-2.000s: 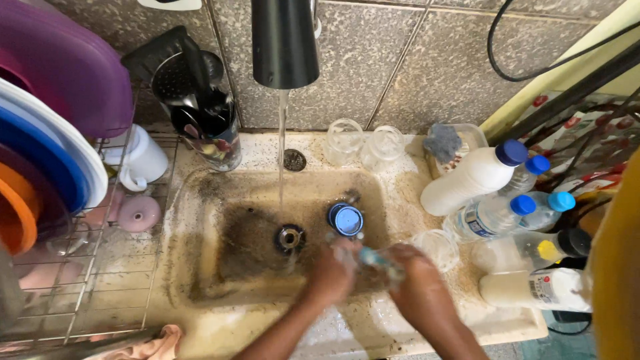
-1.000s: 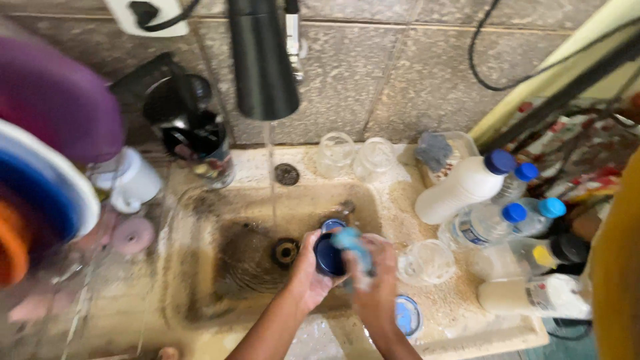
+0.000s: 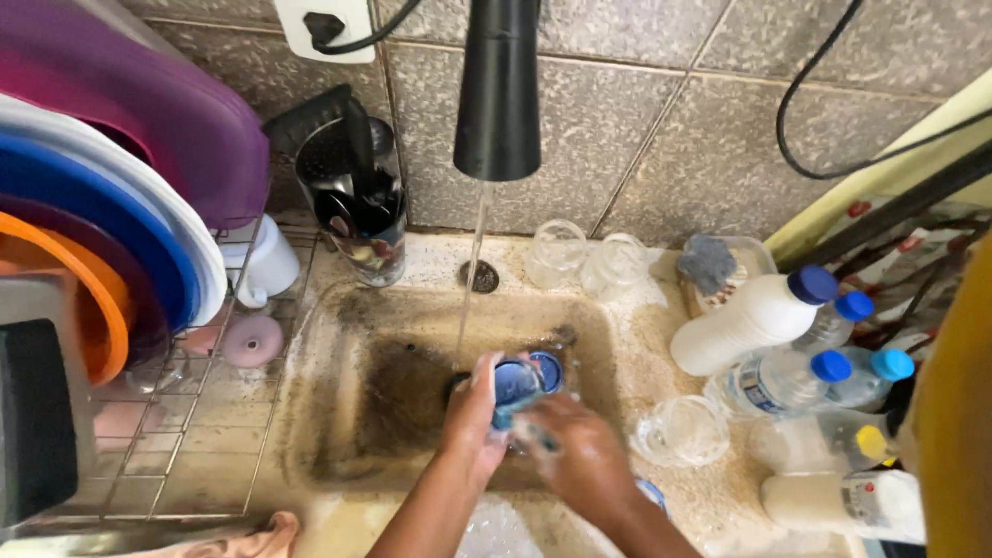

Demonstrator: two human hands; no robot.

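Over the sink basin (image 3: 341, 434), my left hand (image 3: 473, 418) holds a blue lid or shallow cup (image 3: 517, 381) with its hollow side up. My right hand (image 3: 570, 442) presses a blue-green scrubbing pad (image 3: 508, 418) against it, and the pad is partly hidden by the fingers. Another round blue piece (image 3: 547, 370) shows just behind, in the basin. Water runs from the black faucet (image 3: 496, 116) behind my hands. Part of a blue-and-white lid (image 3: 651, 494) lies on the counter beside my right wrist.
Glass jars (image 3: 556, 252) stand at the back rim, another glass jar (image 3: 680, 431) at the right. Several bottles (image 3: 744, 325) crowd the right counter. A wire dish rack (image 3: 163, 457) with plastic basins (image 3: 194, 139) and a utensil holder (image 3: 364, 209) are at the left.
The round blue piece, near the drain two seconds ago, is held in my left hand one second ago and now. The blue-and-white lid on the right counter shows less, behind my right forearm.
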